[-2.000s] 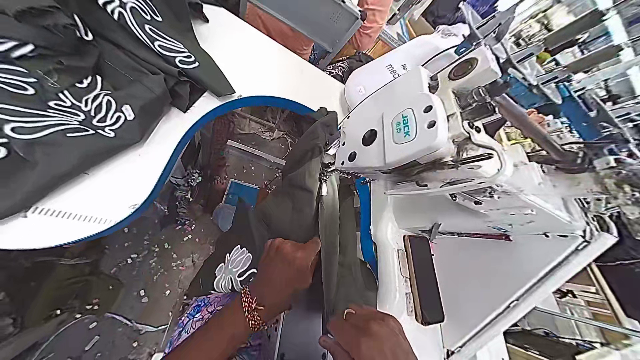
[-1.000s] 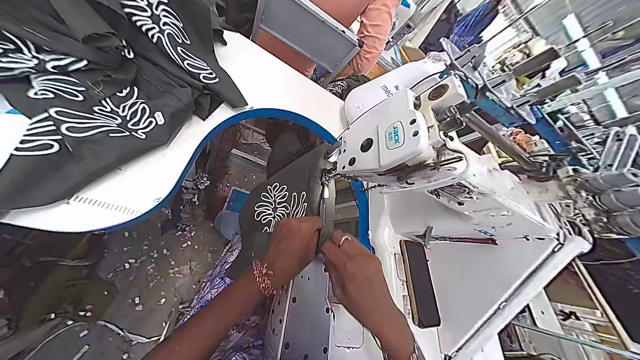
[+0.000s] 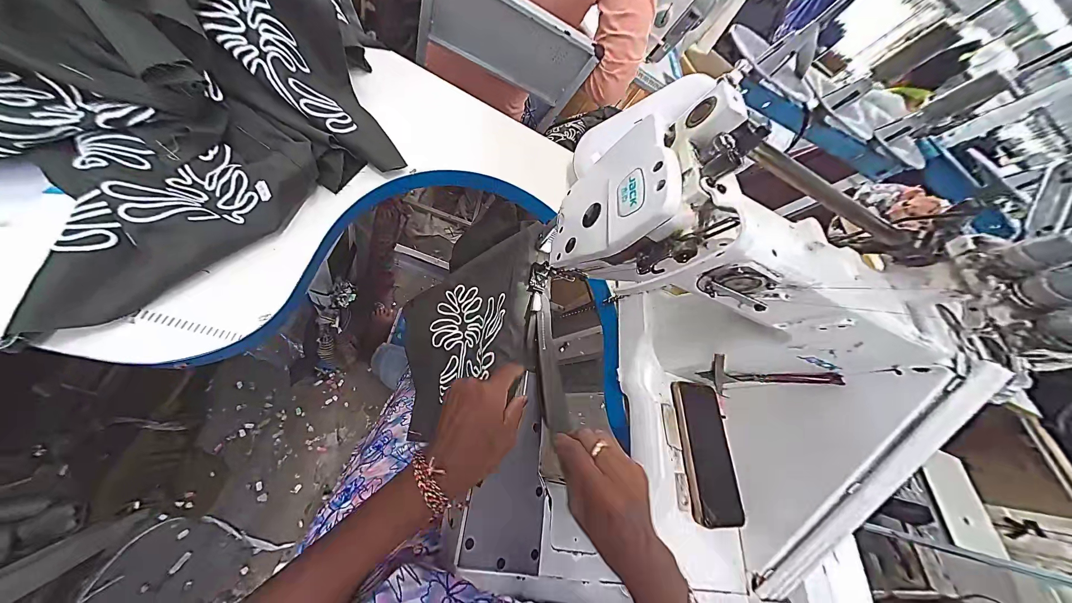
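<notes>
A dark fabric piece with white leaf-like line embroidery (image 3: 469, 327) hangs at the presser foot (image 3: 538, 276) of a white Jack industrial sewing machine (image 3: 620, 201). My left hand (image 3: 477, 427), with a beaded bracelet at the wrist, holds this fabric by its lower right edge. In my right hand (image 3: 603, 477), which wears a ring, is the lower end of a narrow dark fabric strip (image 3: 550, 377) that runs up to the foot. The fingertips are partly hidden.
More dark embroidered fabric (image 3: 167, 151) lies on the white curved table (image 3: 469, 117) with a blue edge. A smartphone (image 3: 708, 452) and tweezers-like tool (image 3: 779, 378) rest right of my hands. Behind the table is a person in a salmon sleeve (image 3: 621, 50).
Two seconds ago both hands were on the dark fabric below the machine. My right hand has since moved apart from my left with the strip, and the embroidered leaf shows more fully.
</notes>
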